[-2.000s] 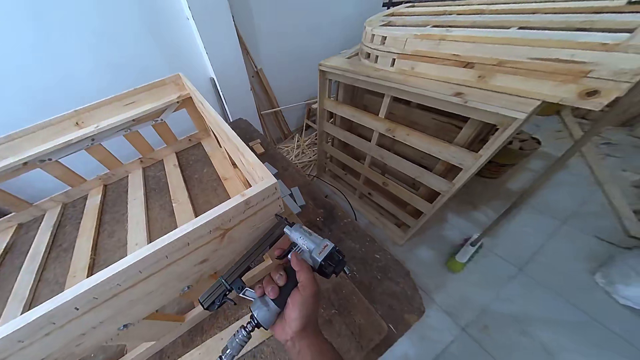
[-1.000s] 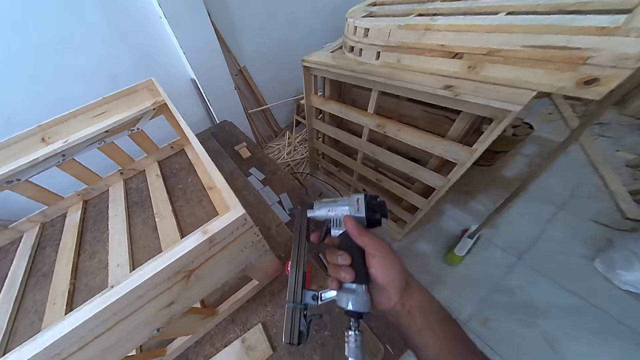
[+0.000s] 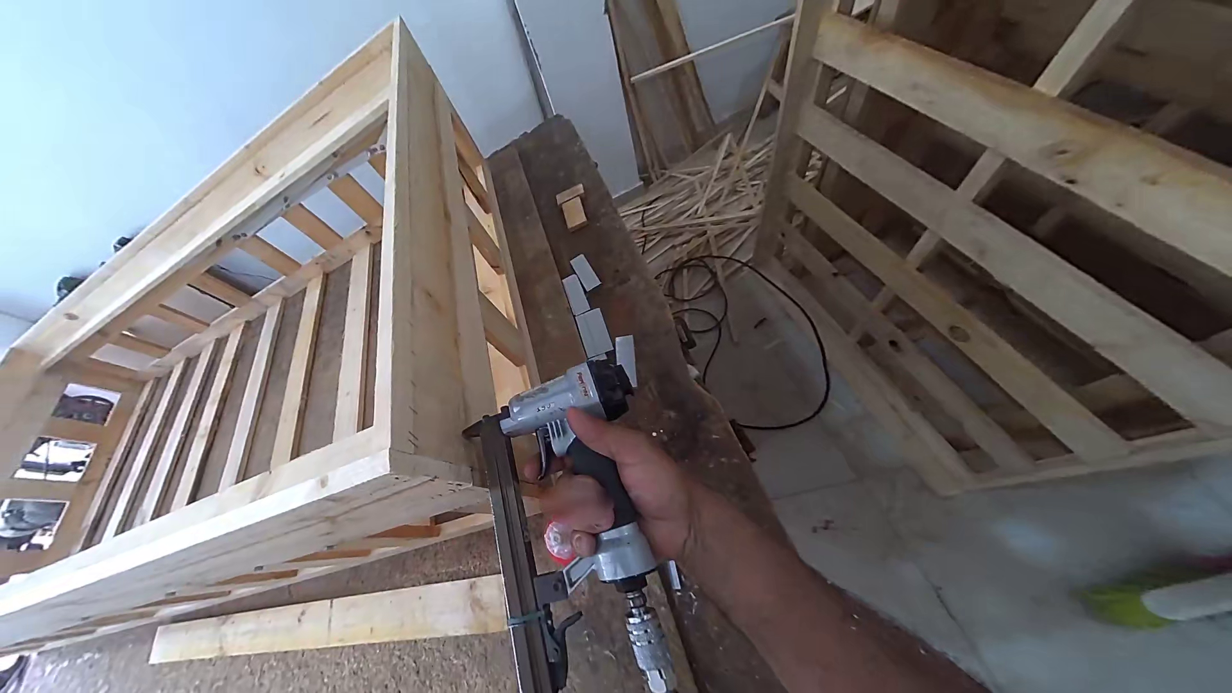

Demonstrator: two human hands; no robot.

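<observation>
My right hand (image 3: pixel 626 491) grips the black handle of a pneumatic stapler (image 3: pixel 558 399). Its long magazine points down toward the bottom edge, and an air hose coupling hangs below the handle. The stapler's nose is at the near corner of a slatted wooden frame (image 3: pixel 423 250); whether it touches the wood I cannot tell. Strips of staples (image 3: pixel 594 332) lie on the dark workbench (image 3: pixel 549 231) just beyond the tool. A small round object with red (image 3: pixel 558 542) shows beside my fingers. My left hand is out of view.
A large slatted wooden structure (image 3: pixel 962 221) stands on the tiled floor at the right. Thin wood offcuts (image 3: pixel 698 207) and a black cable (image 3: pixel 823 366) lie behind the bench. Small wood blocks (image 3: pixel 574 207) rest on the bench, a loose board (image 3: pixel 337 621) below the frame. A green-bristled brush (image 3: pixel 1121 602) is at lower right.
My right hand has brought the stapler from the open space beside the frame to the frame's near corner. The view has shifted closer to the frame.
</observation>
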